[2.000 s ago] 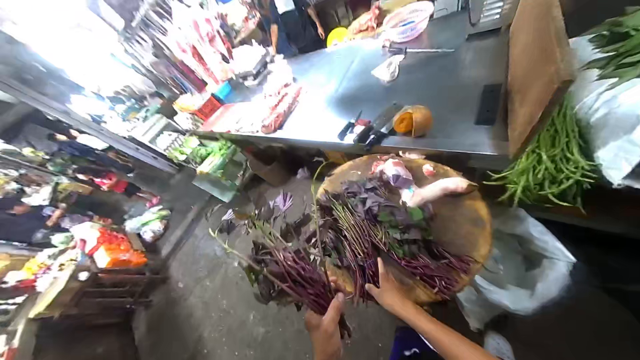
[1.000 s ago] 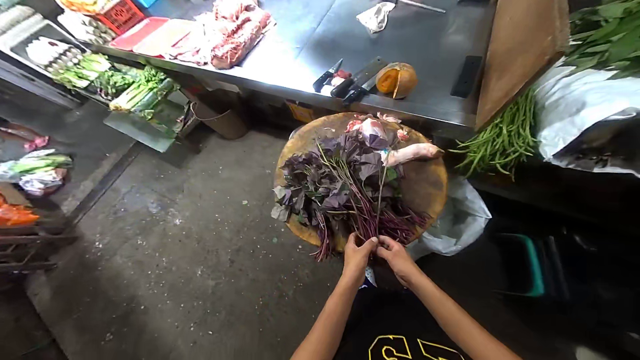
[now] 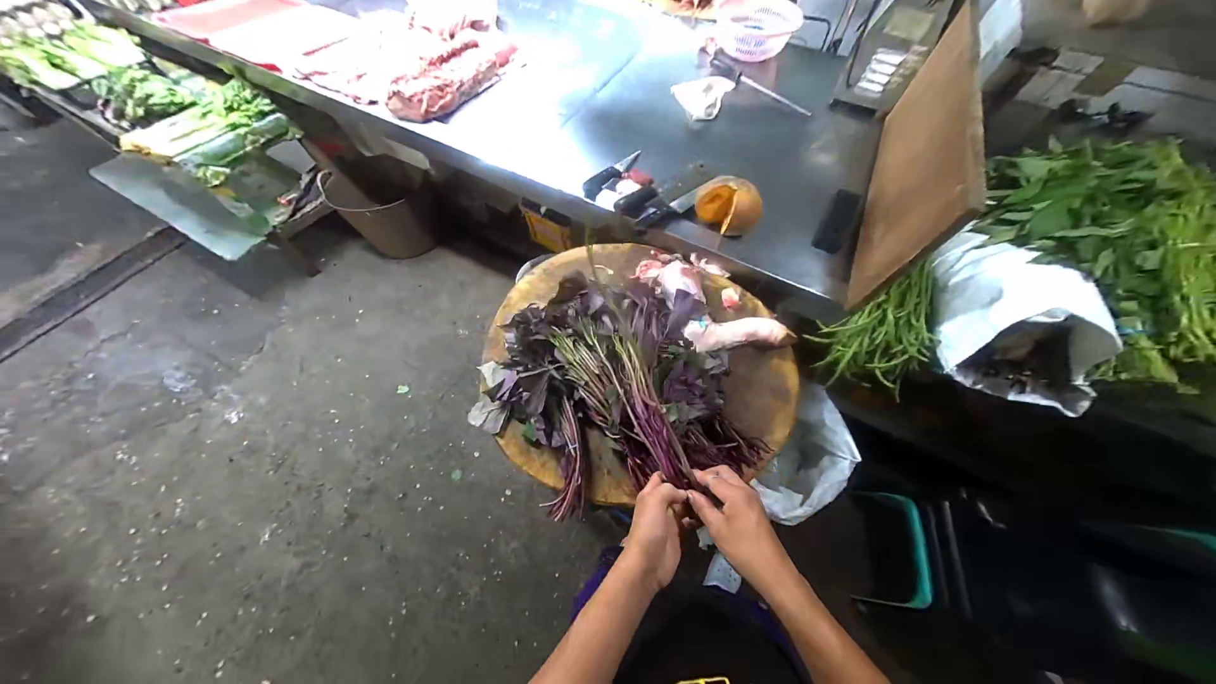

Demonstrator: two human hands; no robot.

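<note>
Both my hands meet at the near edge of a round wooden chopping block (image 3: 765, 389). My left hand (image 3: 659, 521) and my right hand (image 3: 730, 508) grip the lower ends of a bunch of purple-stemmed leafy greens (image 3: 646, 399), whose dark leaves point away from me. More purple greens (image 3: 571, 456) lie on the block to the left, their stems hanging over the rim. A pale piece of raw meat, seemingly a trotter (image 3: 736, 332), rests behind the leaves at the block's right side. My fingertips are partly hidden by one another.
Beyond the block runs a metal counter (image 3: 608, 133) with knives (image 3: 655, 195), a cut orange squash (image 3: 729, 205) and raw meat (image 3: 451, 76). A wooden board (image 3: 921, 161) stands at its right end, near green beans (image 3: 883, 328). Below the block's right side hangs a plastic bag (image 3: 812, 456).
Two seconds ago my hands were apart, with a bunch held off the block's left side. Now they are together and that bunch lies over the block. The view has shifted.
</note>
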